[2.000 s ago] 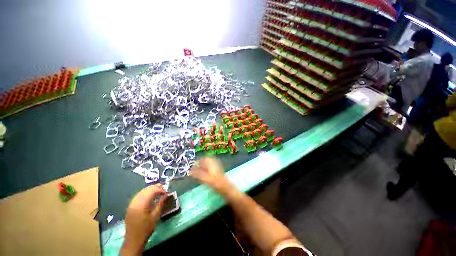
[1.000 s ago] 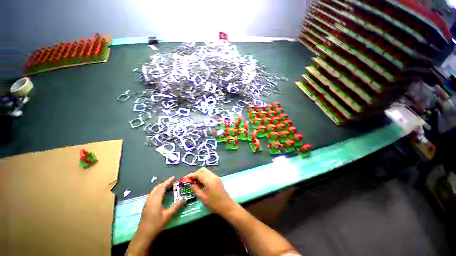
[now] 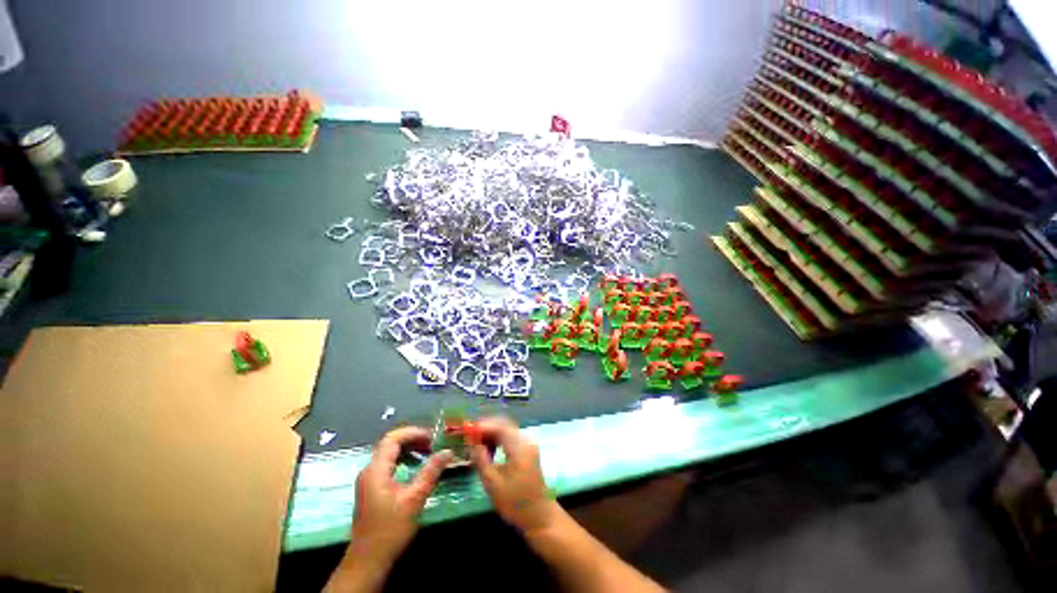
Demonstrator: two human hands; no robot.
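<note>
A board assembly (image 3: 454,436), green with a red loop, is between my two hands just above the bench's near edge. It looks tilted up and a pale frame edge shows at its left. My left hand (image 3: 394,487) has thumb and fingers at its left side. My right hand (image 3: 510,469) pinches it at the red part. The fixture under the hands is mostly hidden. A large pile of silver-white frames (image 3: 510,209) lies beyond. A loose group of board assemblies (image 3: 655,324) stands right of centre. One finished unit (image 3: 249,352) stands on the cardboard sheet (image 3: 139,452).
Tall stacked loaded trays (image 3: 858,197) stand at right. A loaded tray (image 3: 220,123) and tape rolls (image 3: 109,177) are at far left. White scraps (image 3: 327,438) lie beside the cardboard. A red tag (image 3: 560,124) and a small black object (image 3: 410,118) are at the back.
My right hand came from the loose board group to the fixture and joined my left. The board assembly, low at the fixture a second ago, is now raised and tilted. The view has shifted left.
</note>
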